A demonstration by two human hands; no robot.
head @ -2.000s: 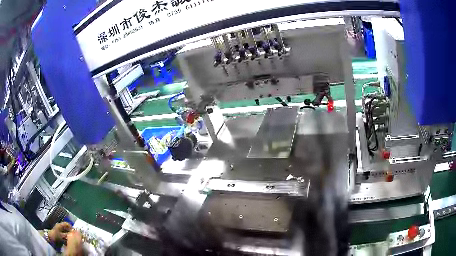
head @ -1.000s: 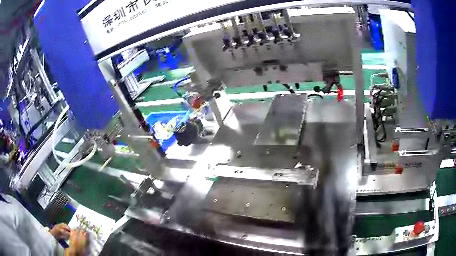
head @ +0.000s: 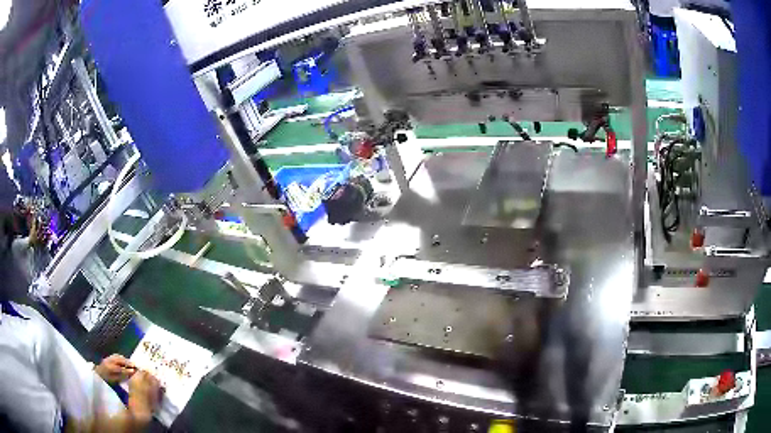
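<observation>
Neither of my hands is in view. Nearest in front of me is the machine's steel table (head: 338,338). A dark grey work plate (head: 431,320) with small holes lies on it. A long shiny clamp bar (head: 473,275) crosses behind the plate. A row of screwdriver spindles (head: 478,38) hangs above the back of the table. A flat grey plate (head: 509,190) lies under them. Dark, blurred streaks cover the table's right part; I cannot tell what they are. A yellow thing (head: 501,427) is cut off at the bottom edge.
At left, a neighbouring person's hands (head: 139,385) are at a white paper sheet (head: 193,359) with small brownish parts. A blue bin (head: 296,182) sits behind the machine. A red push button (head: 724,382) is at lower right. Cream tubing (head: 114,232) loops at left.
The view has shifted, so the machine sits farther right and higher, and more of the table's front edge shows. The neighbouring person's hands have shifted, and the paper sheet shows more clearly.
</observation>
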